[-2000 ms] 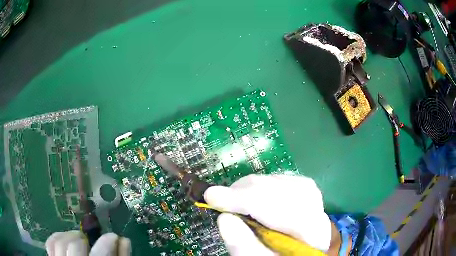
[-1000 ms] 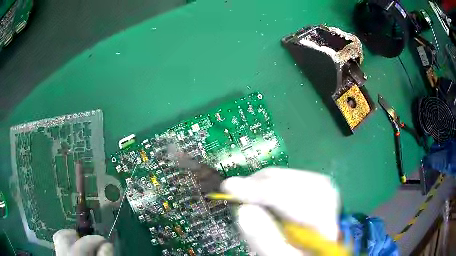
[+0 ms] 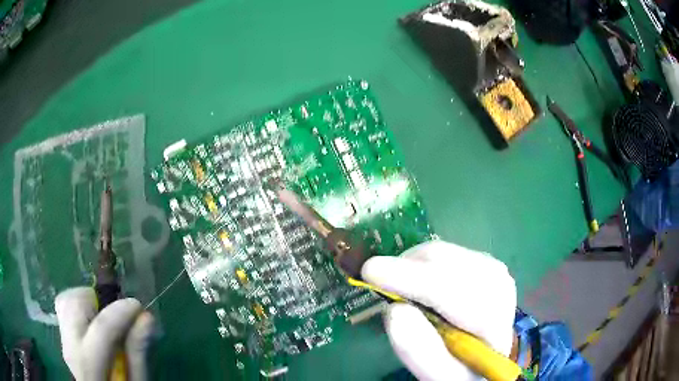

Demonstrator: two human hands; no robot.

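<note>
A green circuit board [image 3: 301, 156] lies tilted on the green mat, dense with silvery parts on its left side. My right hand [image 3: 454, 305], in a white glove, holds a yellow-handled soldering iron [image 3: 350, 249]; its long tip is over the middle of the board, and contact cannot be told. My left hand [image 3: 104, 331], gloved and cut off by the bottom edge, holds a second soldering iron [image 3: 106, 231] pointing up over the clear template [image 3: 134, 149]. A thin solder wire [image 3: 167, 289] runs from my left hand toward the board's left edge.
The soldering iron stand [image 3: 447, 56] with its yellow sponge [image 3: 517, 119] is at the upper right. Side cutters [image 3: 581, 160] lie right of it. A black ringed grille [image 3: 642, 138] and another person's blue sleeve [image 3: 659, 201] are at the right edge. More boards [image 3: 18, 18] show top left.
The view has shifted, so the board and stand sit higher in the picture. The right iron's tip has moved right and down across the board. Both hands keep their irons.
</note>
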